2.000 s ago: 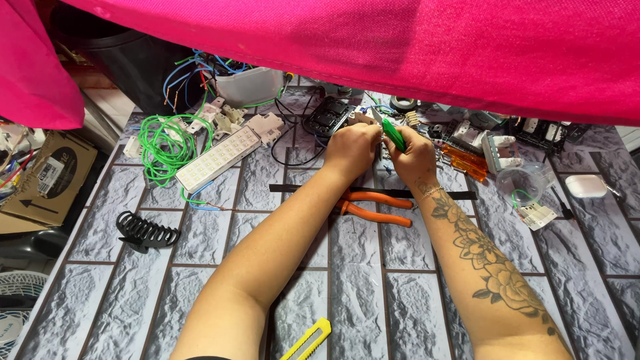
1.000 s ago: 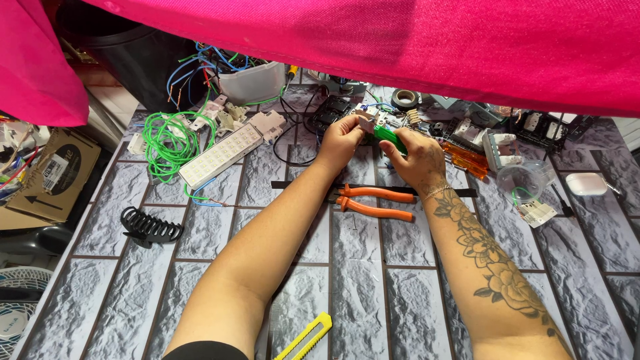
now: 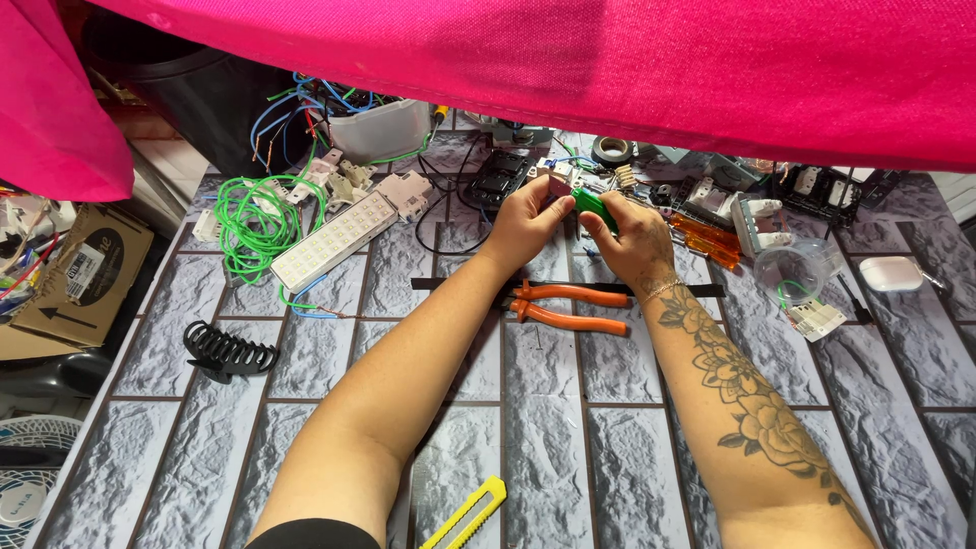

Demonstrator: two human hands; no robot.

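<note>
My left hand (image 3: 531, 215) grips a small white electrical module (image 3: 560, 177) between thumb and fingers, near the far side of the table. The green handle (image 3: 593, 209) of a tool, which looks like a screwdriver, is in my right hand (image 3: 631, 232), close against the module; its tip is hidden. Below my hands lie pliers with orange handles (image 3: 572, 305), across a thin black strip (image 3: 690, 290). A yellow utility knife (image 3: 467, 515) rests at the near edge of the view.
Coiled green wire (image 3: 255, 221) and an LED light panel (image 3: 335, 242) lie left, with a black hair claw (image 3: 229, 349) nearer. Orange-handled tools (image 3: 709, 238), a clear cup (image 3: 785, 274) and a white case (image 3: 890, 273) lie right. Pink fabric (image 3: 534, 61) hangs across the top.
Both hands stay together at the far side of the table. The arms have shifted slightly, and more of the pliers shows than two seconds ago.
</note>
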